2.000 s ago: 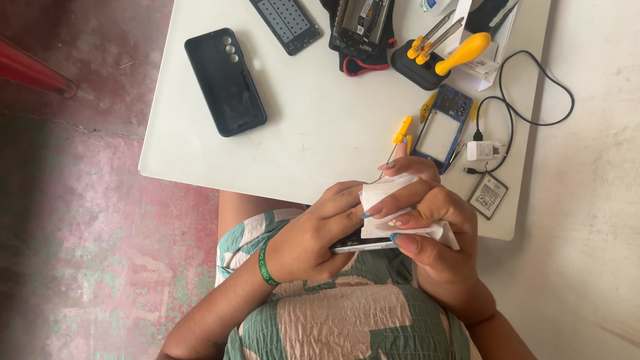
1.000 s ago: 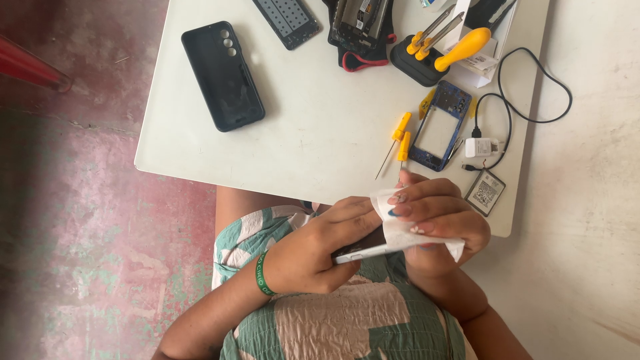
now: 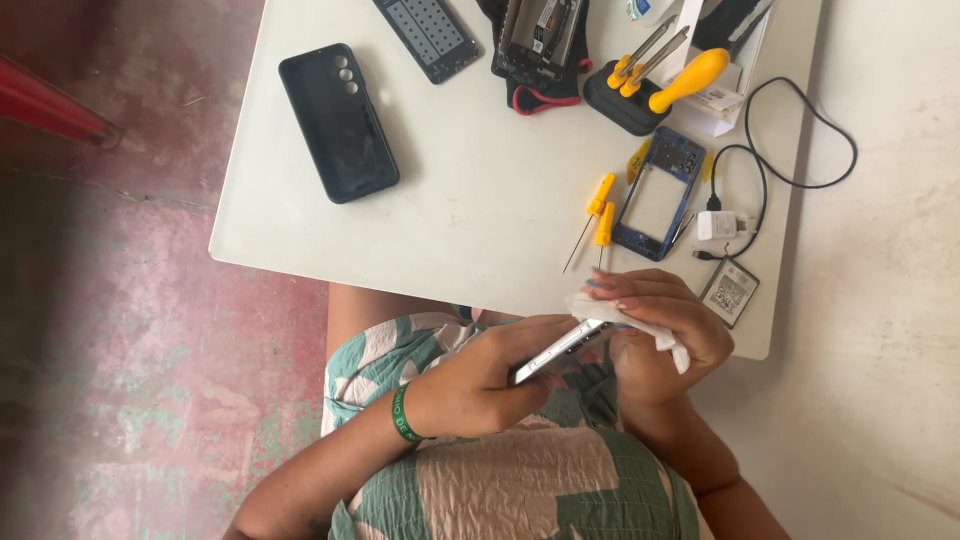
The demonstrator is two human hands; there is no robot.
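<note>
My left hand (image 3: 499, 379) grips a silver-edged smartphone (image 3: 559, 351) by its lower end, fingers on one side and thumb on the other. The phone is tilted on edge above my lap, its side buttons and camera lenses in sight. My right hand (image 3: 664, 330) pinches a white cloth or tissue (image 3: 634, 322) against the phone's upper end. Just beyond my right fingertips lie two small yellow-handled screwdrivers (image 3: 600, 196) (image 3: 605, 225) and a blue phone mid-frame (image 3: 660, 196). A loose phone battery (image 3: 730, 292) rests by my right knuckles.
On the white table (image 3: 450, 247) lie a black phone case (image 3: 339, 124), a perforated dark phone part (image 3: 431, 34), an opened device (image 3: 538, 41) and a black tool stand (image 3: 626, 97). A white charger (image 3: 721, 225), a black cable (image 3: 821, 185) and an open white box (image 3: 712, 112) are at the right.
The phone has turned from lying nearly flat to tilted on edge, showing its camera side. My right hand with the cloth has shifted around the phone's upper end.
</note>
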